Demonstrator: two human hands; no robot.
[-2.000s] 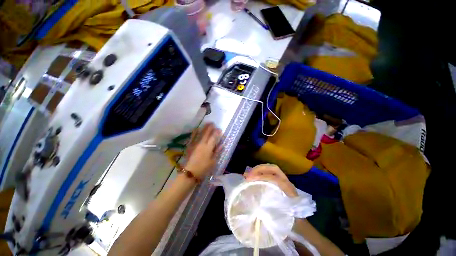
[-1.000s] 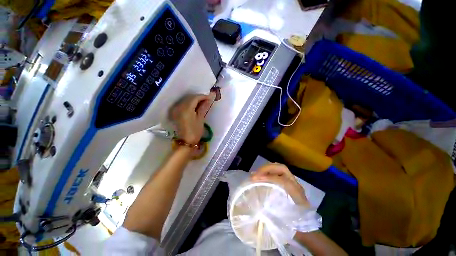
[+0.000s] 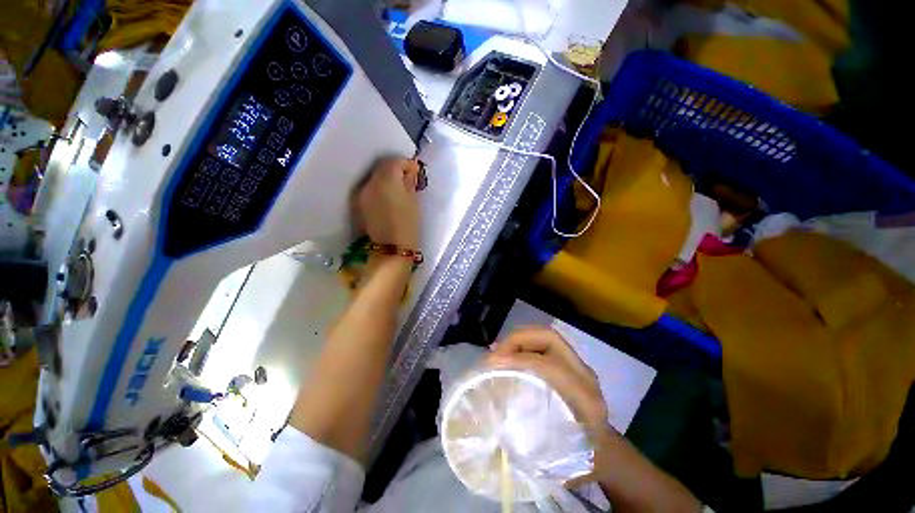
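Note:
My left hand [image 3: 389, 205], with a beaded bracelet, is curled under the right end of the white JACK sewing machine [image 3: 216, 160], by a small dark part [image 3: 420, 176]. It is slightly blurred, and I cannot tell whether it grips anything. My right hand [image 3: 554, 366] is wrapped around a drink cup [image 3: 517, 431] in a clear plastic bag, with a straw standing in it, in front of my body. Scissors with a green loop [image 3: 354, 257] lie on the table, partly hidden behind my left wrist.
A bobbin tray [image 3: 494, 94] and a black case [image 3: 433, 45] are at the table's far right end. A white cord [image 3: 555, 190] hangs over the edge. A blue basket [image 3: 722, 105] holding mustard pieces [image 3: 803, 341] stands to the right. The needle area [image 3: 226, 396] is brightly lit.
My left hand has moved away from me, from flat over the table by the scissors to the machine's right end, and its fingers have curled. My right hand still holds the cup.

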